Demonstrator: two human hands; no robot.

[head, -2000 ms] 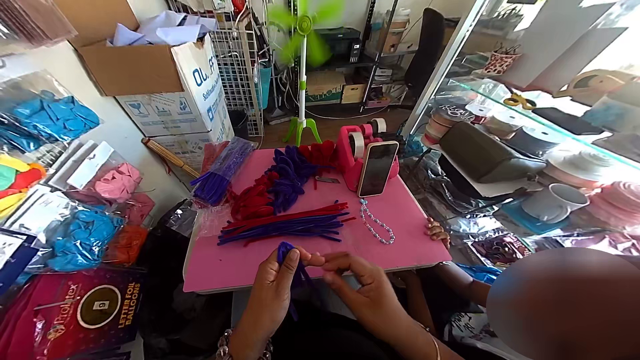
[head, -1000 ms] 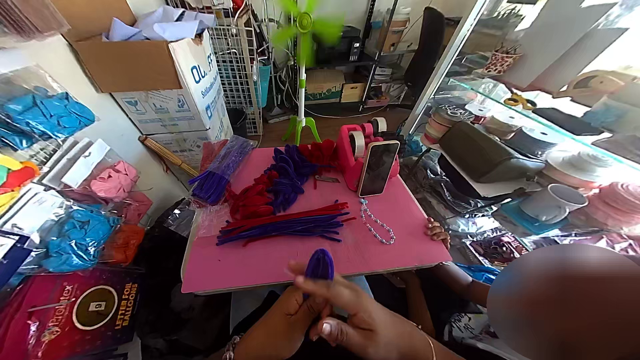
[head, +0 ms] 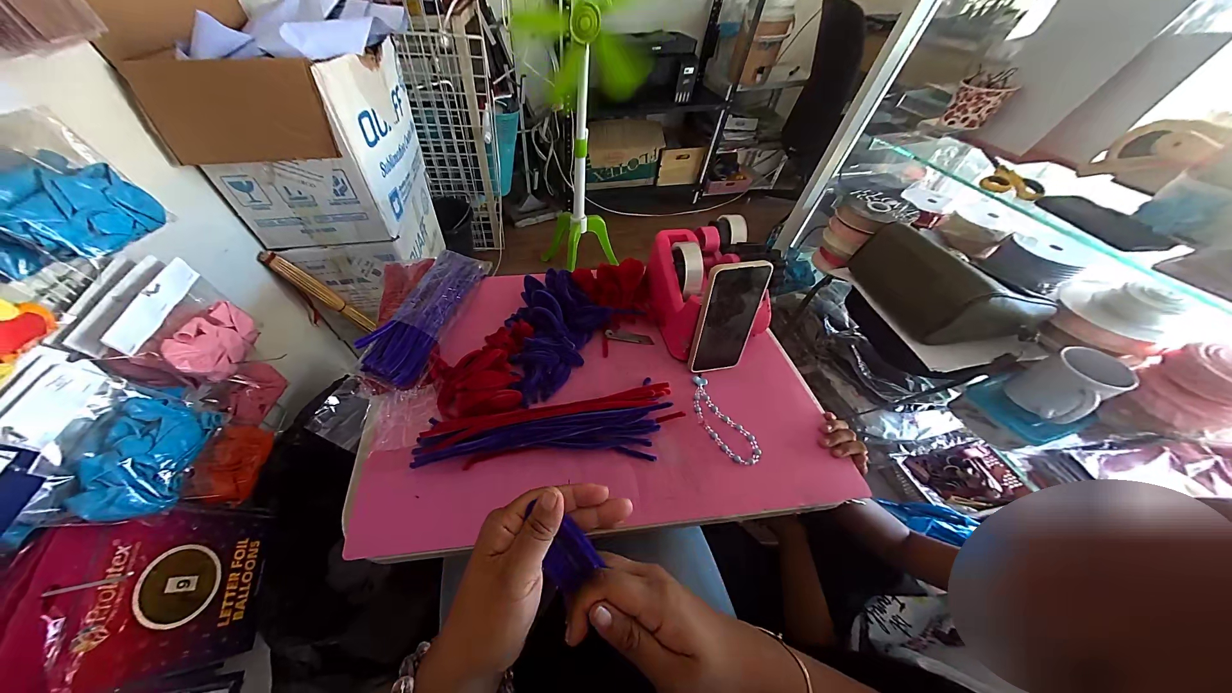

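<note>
Near the front edge of the pink-topped table (head: 770,433), my right hand (head: 650,611) grips a bent bundle of purple pipe cleaners (head: 570,558) at its lower end. My left hand (head: 525,549) lies along the bundle's left side, thumb against it and fingers stretched behind. Beyond my hands lies a loose row of red and purple pipe cleaners (head: 549,426). Behind that row are red looped pipe-cleaner pieces (head: 478,385) and purple looped ones (head: 553,332). A plastic bag of purple pipe cleaners (head: 423,322) rests at the table's back left corner.
A smartphone (head: 731,318) with a beaded strap (head: 722,423) leans on a pink tape dispenser (head: 674,289). Another person's hand (head: 844,443) touches the table's right edge. A green fan (head: 582,125) stands behind, a cardboard box (head: 289,183) at left, a glass shelf (head: 1059,212) at right.
The purple bundle was upright above my hands a second ago; now it tilts between them. My left hand has come up along its left side, while my right hand holds its lower end.
</note>
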